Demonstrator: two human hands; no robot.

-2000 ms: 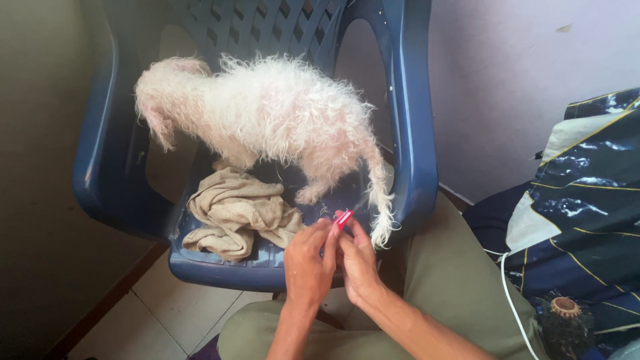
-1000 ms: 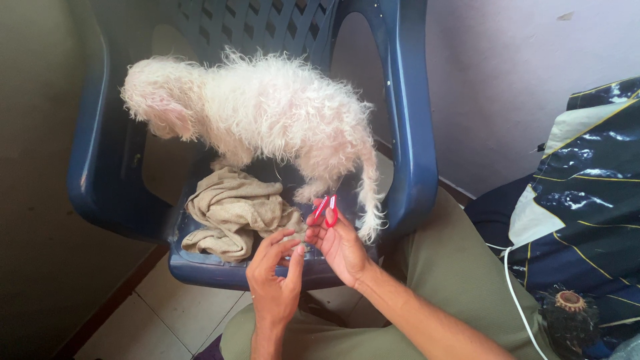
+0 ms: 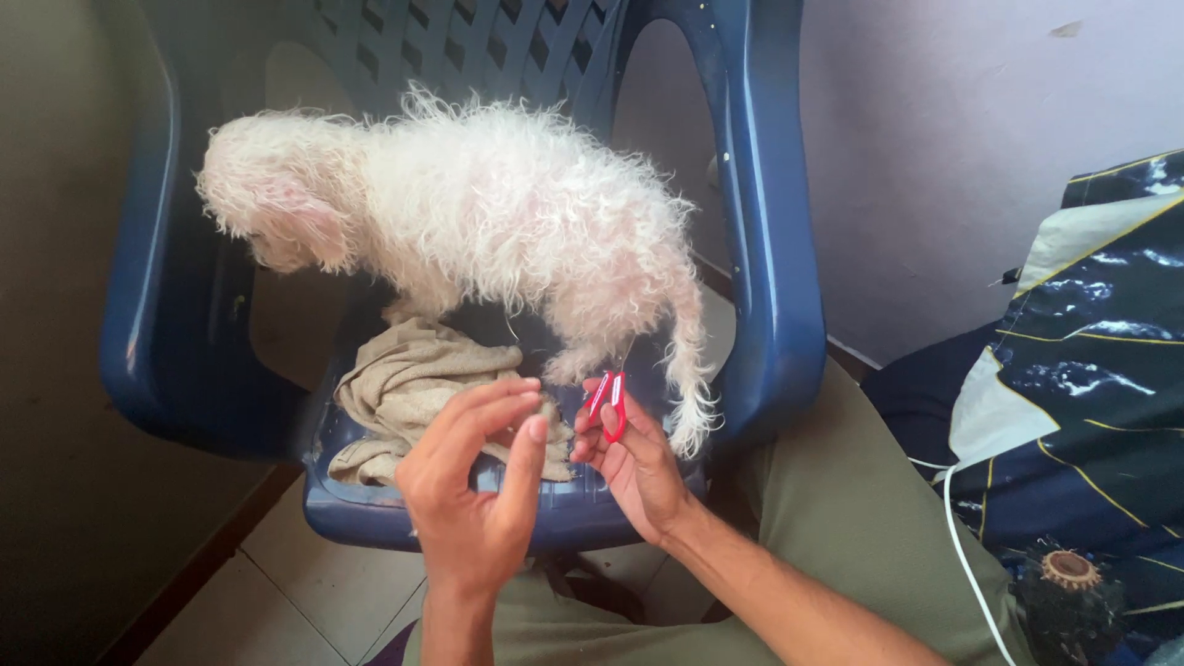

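Observation:
A white curly-haired dog stands on a blue plastic armchair, its head at the left and its tail hanging at the right. My right hand holds a small red-handled tool, perhaps scissors or clippers, close to the dog's hind paw and tail; its tip is hard to make out. Level with it, my left hand is raised with fingers apart and nothing in it. Behind that hand a crumpled beige cloth lies on the seat beneath the dog's front part.
A dark patterned cloth covers something on the right, with a white cable beside it. Near it, at the lower right, is a round brush among dark hair. My legs are below the chair, and walls stand on both sides.
Two seconds ago my hands were together at the red tool. They have since come apart, the tool staying in my right hand. The dog's head has turned.

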